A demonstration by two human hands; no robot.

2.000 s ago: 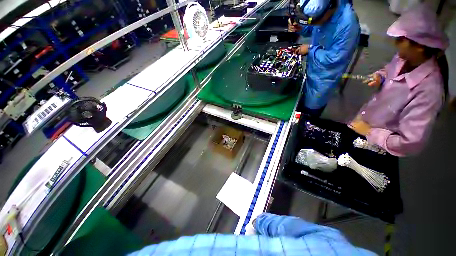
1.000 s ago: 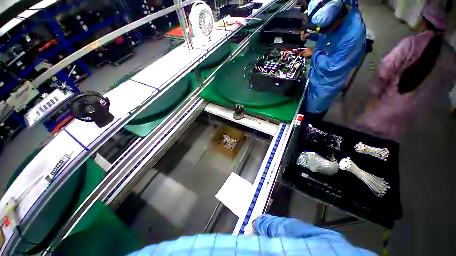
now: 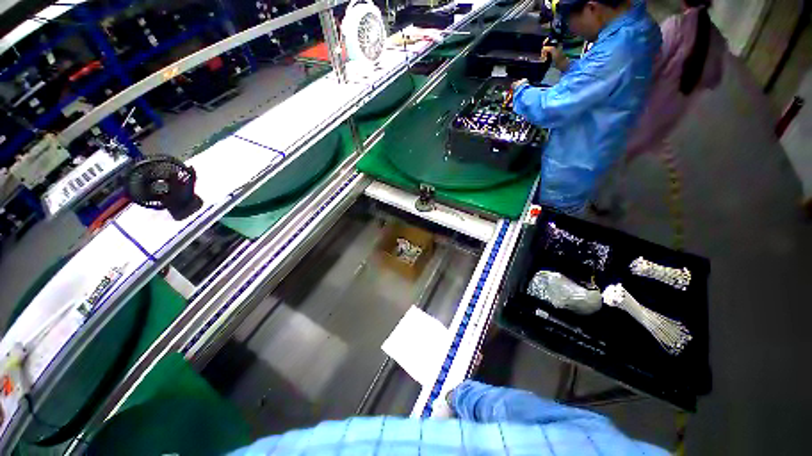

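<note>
A small whitish bit of my right hand shows at the end of a blue sleeve at the bottom, on the conveyor's edge rail. The fingers cannot be made out. My left hand is not in view. A white paper sheet lies at the rail just ahead of the hand. To the right, a black tray holds a clear-whitish bag, two white bundles that look like cable ties and scattered small parts.
Ahead, an open dark chassis full of parts stands on a green turntable. A worker in blue has hands at it. A box sits low inside the frame. A long white shelf with fans runs left.
The person in pink has left the tray's side and walked away behind the worker in blue. The worker in blue has shifted posture at the chassis. My sleeve has hardly moved.
</note>
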